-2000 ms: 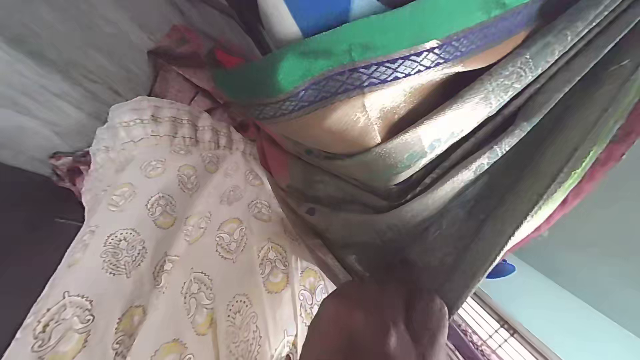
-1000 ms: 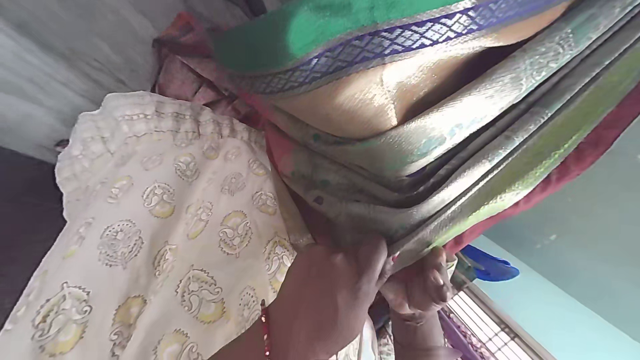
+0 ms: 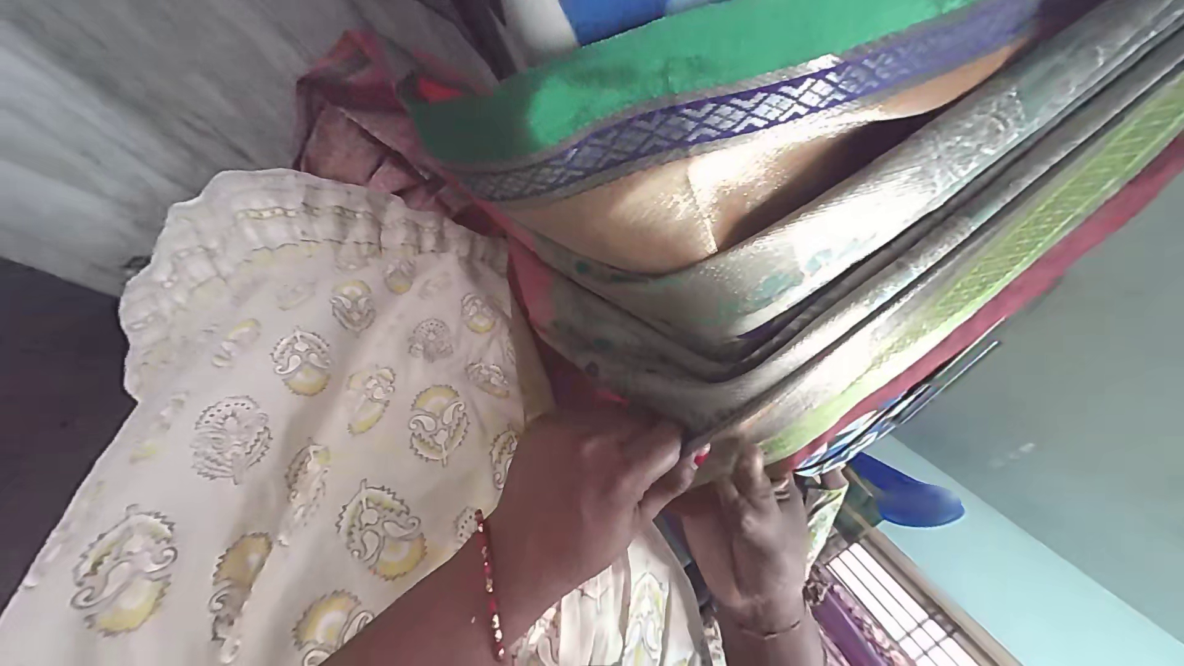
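Note:
A silk saree (image 3: pixel 814 250) with a green band, a purple and silver woven border and grey-gold folds stretches from the upper left to the upper right. My left hand (image 3: pixel 601 481), with a red beaded bangle (image 3: pixel 488 583) at its wrist, pinches the gathered folds at their lower edge. Just right of it, my right hand (image 3: pixel 754 527) grips the same folds near the lime and maroon border (image 3: pixel 980 305); some of its fingers are hidden behind cloth. Cream cloth with yellow and grey paisley motifs (image 3: pixel 305 407) fills the left side, its gathered top edge beside the saree.
A grey marbled surface (image 3: pixel 139 120) lies at the upper left, above a dark area. To the right are a pale green-blue wall (image 3: pixel 1091 398), a blue plastic item (image 3: pixel 916 495) and a barred window or grille (image 3: pixel 888 592). Blue and white material shows at the top.
Two seconds ago one hand showed at the folds; both are in view now. Since one second ago, patterned blue and white material has come into view beside the maroon edge.

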